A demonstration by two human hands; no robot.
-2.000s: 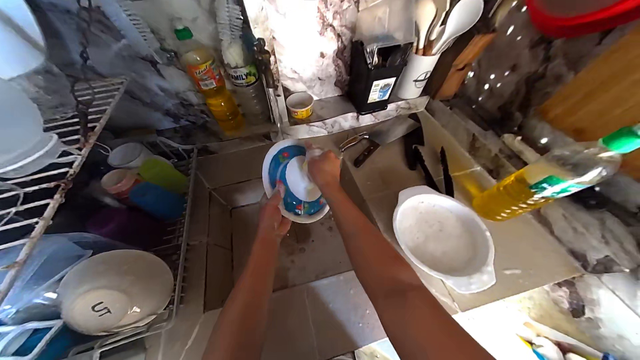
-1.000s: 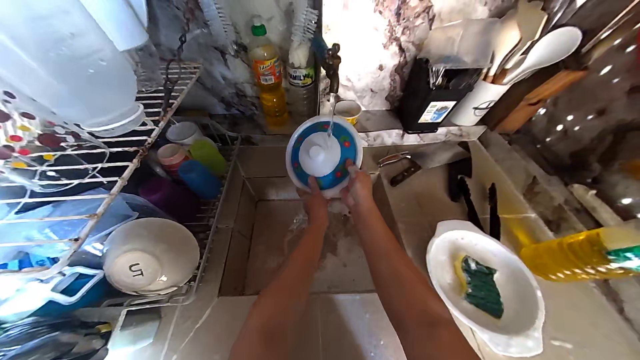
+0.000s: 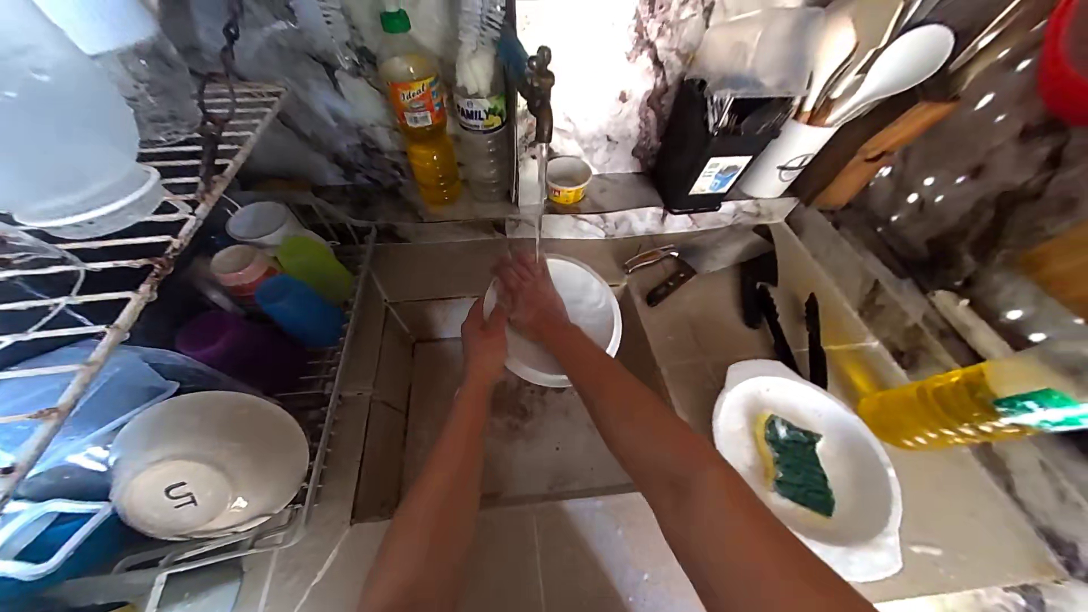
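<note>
Over the tiled sink basin, my left hand grips the left rim of a white bowl, its pale inner side facing up. My right hand lies flat against the bowl's inner left part, fingers pointing toward the faucet. A thin stream of water runs from the metal faucet down to the bowl beside my right fingers. On the counter to the right, a white oval dish holds a green and yellow sponge.
A wire rack with cups and an upturned bowl stands left. Bottles and a small tub line the back ledge. A knife, black tongs and a yellow liquid bottle lie right.
The bowl has turned over from its blue patterned outside to its white inside. My right hand has moved from its edge onto the inner surface. The sponge, unseen in the dish at first, lies there.
</note>
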